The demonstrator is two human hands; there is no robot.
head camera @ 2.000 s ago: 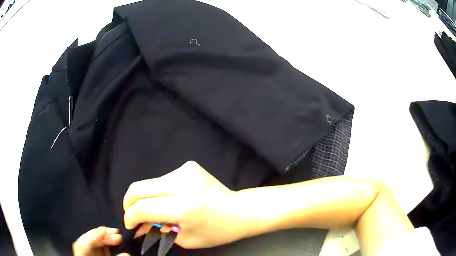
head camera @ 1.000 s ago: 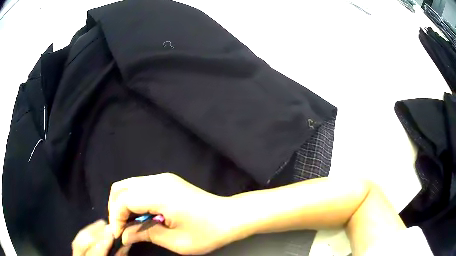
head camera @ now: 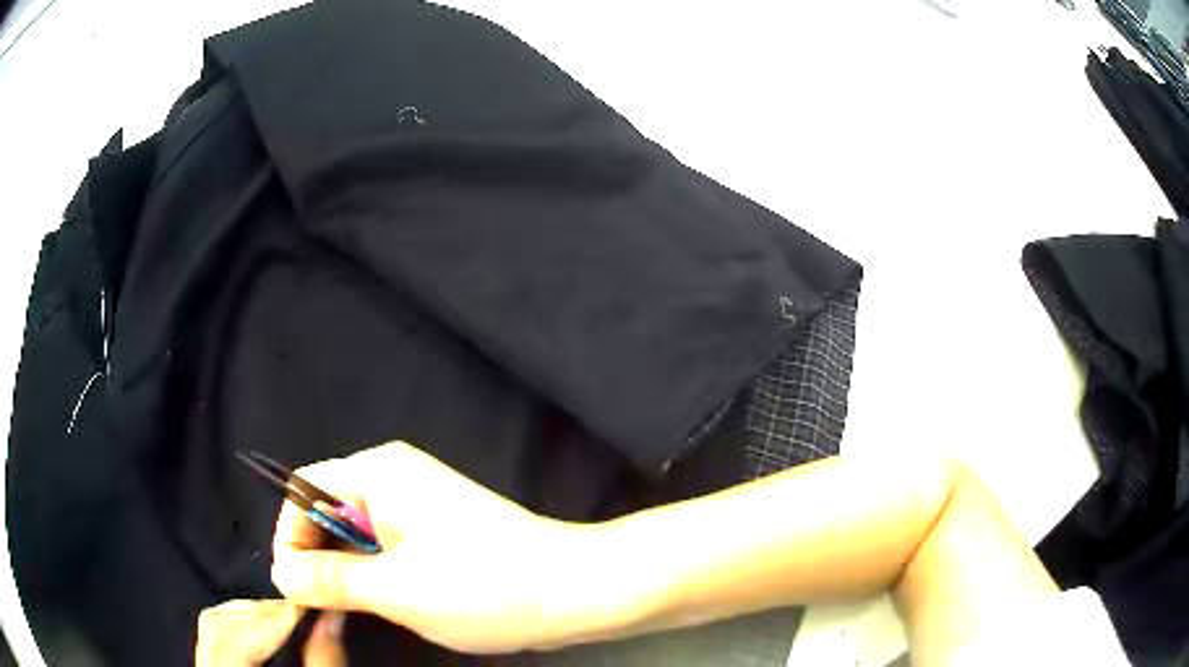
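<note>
A black jacket (head camera: pixel 391 326) lies spread over the white table, a sleeve (head camera: pixel 548 222) folded diagonally across it. Small pale thread loops show on the sleeve, and a longer white thread lies near the left edge. Checked lining (head camera: pixel 802 391) shows at the right. My right hand (head camera: pixel 404 547) is closed around dark-bladed snips (head camera: pixel 300 489) with pink and blue bits, blades pointing up and left over the cloth. My left hand (head camera: pixel 248 635), cut off by the bottom edge, is beside it, fingers bent at the dark cloth; what it pinches is hidden.
The white table (head camera: pixel 939 143) surrounds the jacket. Another dark garment (head camera: pixel 1121 326) lies at the right edge, with more dark cloth (head camera: pixel 1141 124) above it. My right forearm crosses the lower part of the view.
The snips have turned from pointing down, then mostly hidden, to pointing up and left. My right hand has moved left. The jacket sits further left in view.
</note>
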